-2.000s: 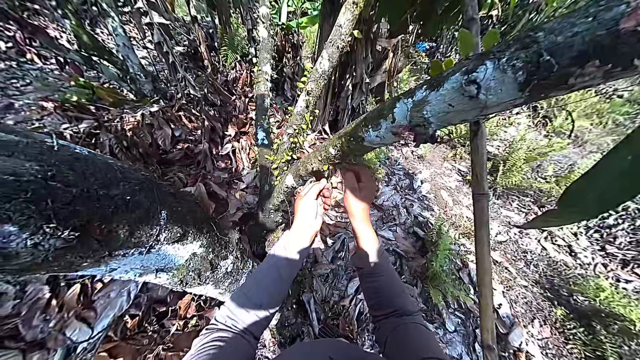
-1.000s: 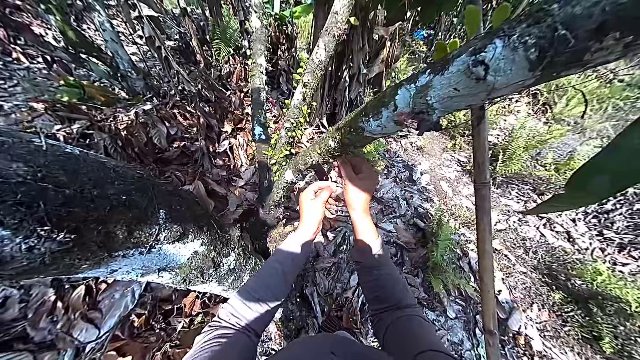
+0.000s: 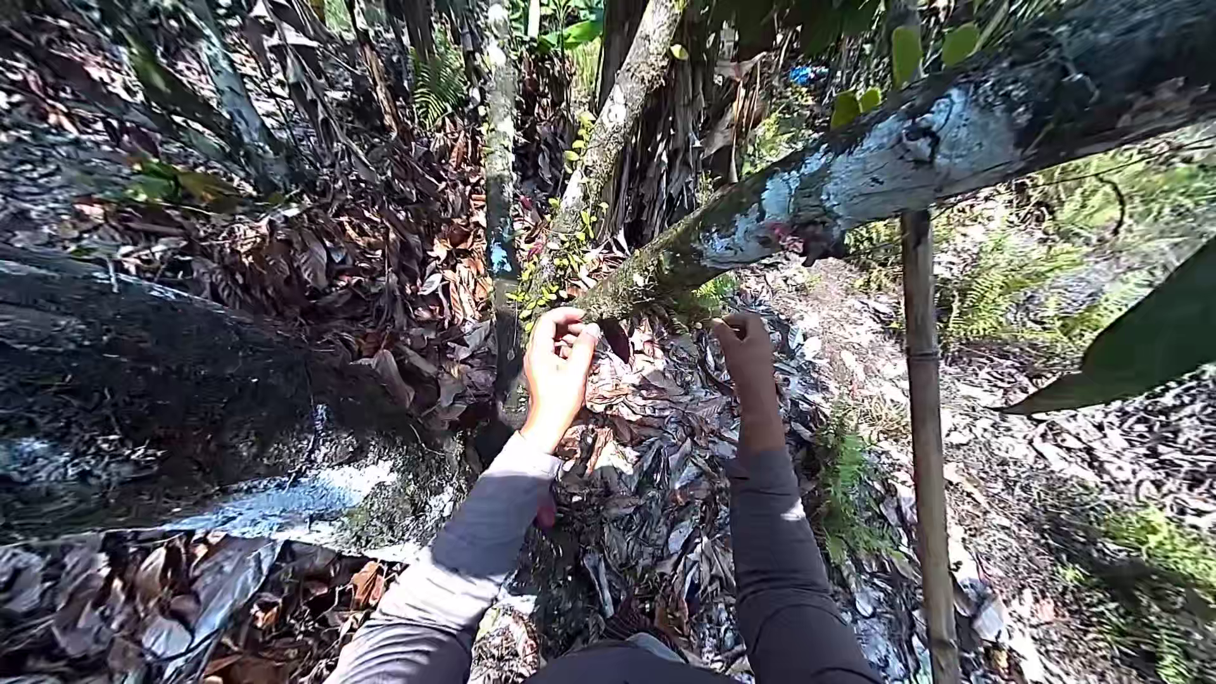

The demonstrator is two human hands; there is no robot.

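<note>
Just below the lower end of a mossy, lichen-patched tree branch (image 3: 760, 214) are both of my hands, in grey sleeves. My left hand (image 3: 559, 366) is raised with thumb and fingers curled close together near the branch's base; whether something thin is between them cannot be told. My right hand (image 3: 746, 351) is bent under the branch, to the right, its thumb and index fingertip close together by some green moss. What it pinches, if anything, is too small to make out. A small dark reddish leaf or pod (image 3: 617, 338) hangs between the hands.
A thick dark trunk (image 3: 190, 399) with white patches lies at the left. Thin trunks (image 3: 501, 142) rise ahead, one with small yellow-green leaves (image 3: 568, 252). A bamboo pole (image 3: 923, 408) stands at the right, near a large green leaf (image 3: 1140, 332). Dry leaves and ferns cover the ground.
My hands were close together a second ago; now they are apart, the right one having moved to the right. The dark hanging piece between them has come into view.
</note>
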